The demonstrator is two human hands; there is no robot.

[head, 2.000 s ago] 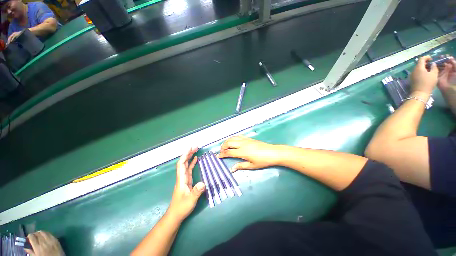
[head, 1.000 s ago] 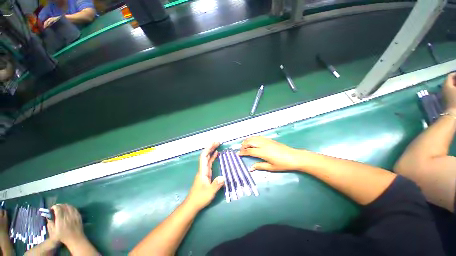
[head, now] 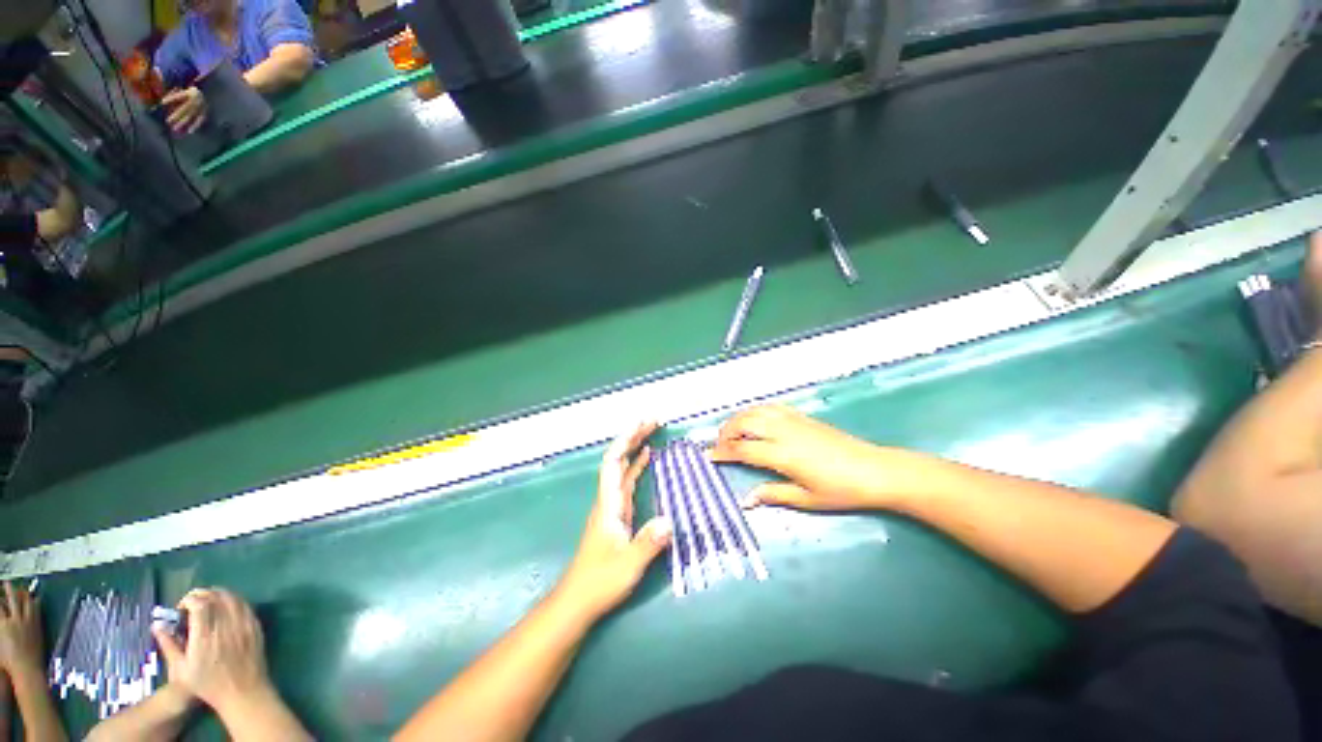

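Observation:
A row of several slim dark purple pens (head: 705, 519) with pale lower ends lies side by side on the green bench top, slightly fanned. My left hand (head: 616, 529) rests along the left side of the row, its thumb near the pens' lower half. My right hand (head: 790, 461) is at the upper right of the row, fingertips at the pens' top ends. Both hands frame the row between them. Whether the fingers press on the pens is hard to tell.
The dark green conveyor belt (head: 479, 312) lies beyond the white rail (head: 580, 418), with scattered single pens (head: 744, 309). A yellow mark (head: 403, 454) is on the rail. A grey post (head: 1182, 160) stands at right. Neighbours' hands (head: 218, 649) and pen piles (head: 109, 647) are at left; another pile (head: 1276, 322) is at right.
The view has shifted, so the bench, row and post appear farther right and more of the left neighbours shows. My hands stay around the row, with little change in their pose.

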